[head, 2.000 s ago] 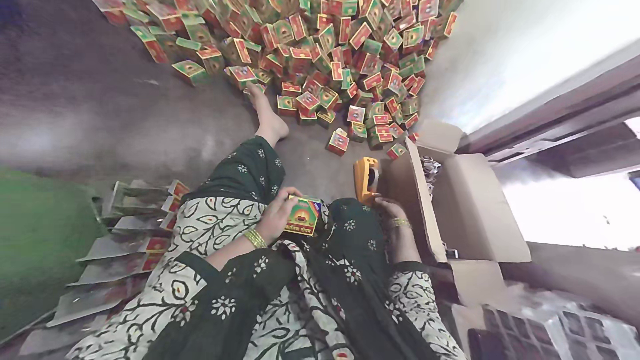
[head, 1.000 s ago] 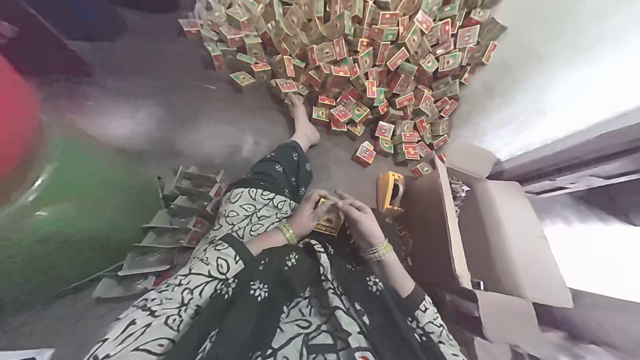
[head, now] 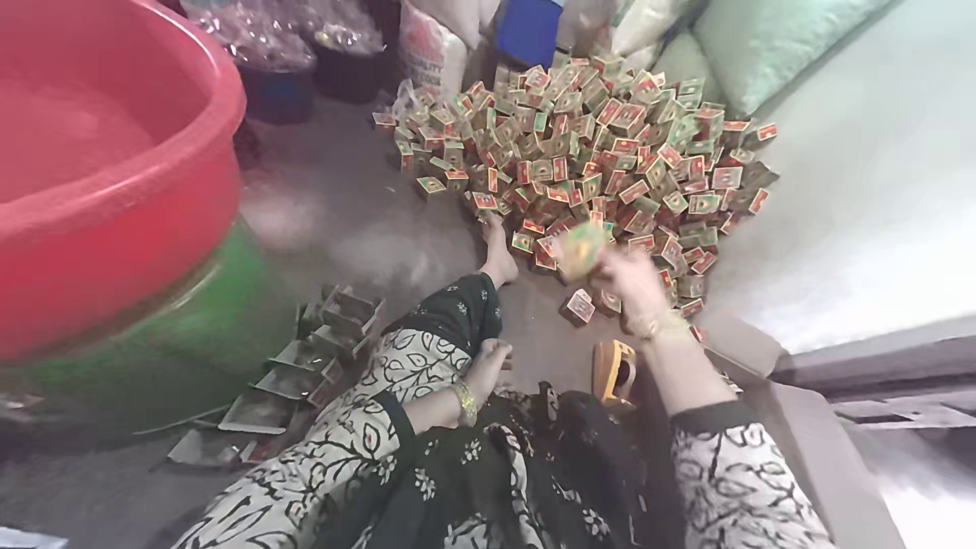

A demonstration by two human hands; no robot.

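Blurred by motion, a small printed box [head: 582,250] is at the fingers of my right hand [head: 631,280], which is stretched out over the near edge of a big heap of similar small boxes [head: 564,160]. One box [head: 579,306] lies by itself on the floor, just in front of the heap. My left hand [head: 485,371] rests near my lap with its fingers slightly bent and no object visible in it. A yellow tape dispenser [head: 614,371] stands on the floor beside my right forearm.
An open cardboard carton [head: 808,435] is at the right. On the left, a large red tub [head: 191,175] sits above a green container [head: 168,343]. Several open trays or boxes [head: 263,412] lie in a row beside my leg. Sacks [head: 433,53] stand behind the heap.
My hands were together at a box in my lap; now they are apart, the right one reaching forward to the heap with a box. The view has swung left and up.
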